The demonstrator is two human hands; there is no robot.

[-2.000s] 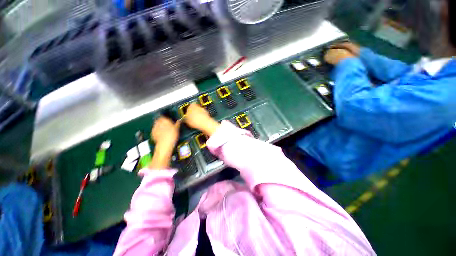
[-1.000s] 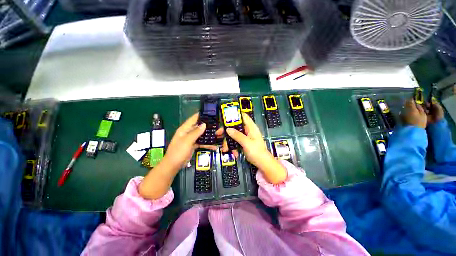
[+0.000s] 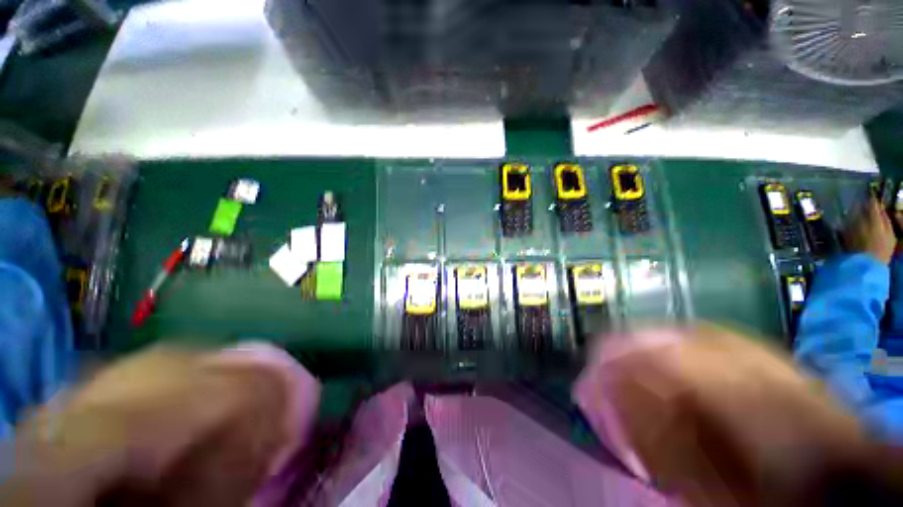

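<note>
My left hand (image 3: 168, 421) and my right hand (image 3: 752, 416) are large, blurred skin shapes at the bottom, close to the camera. No fingers can be made out, nor whether either hand holds anything. A clear blister tray (image 3: 408, 213) lies in front of me. Its back row shows three black keypad phones (image 3: 516, 198) with yellow frames and dark screens; its two left pockets are empty. Several phones (image 3: 472, 297) with pale screens lie in the front row, whose right pocket is empty.
Left of the tray lie green batteries (image 3: 329, 280), white pieces (image 3: 288, 264), small dark parts (image 3: 233, 252) and a red-white marker (image 3: 156, 287). Stacked trays (image 3: 426, 79), a red pen (image 3: 622, 118) and a fan (image 3: 842, 40) are behind. Blue sleeves (image 3: 840, 307) show at both sides.
My hands have moved from over the tray down and apart to the lower left and lower right. The two phones they held up are no longer seen there. The view has shifted slightly.
</note>
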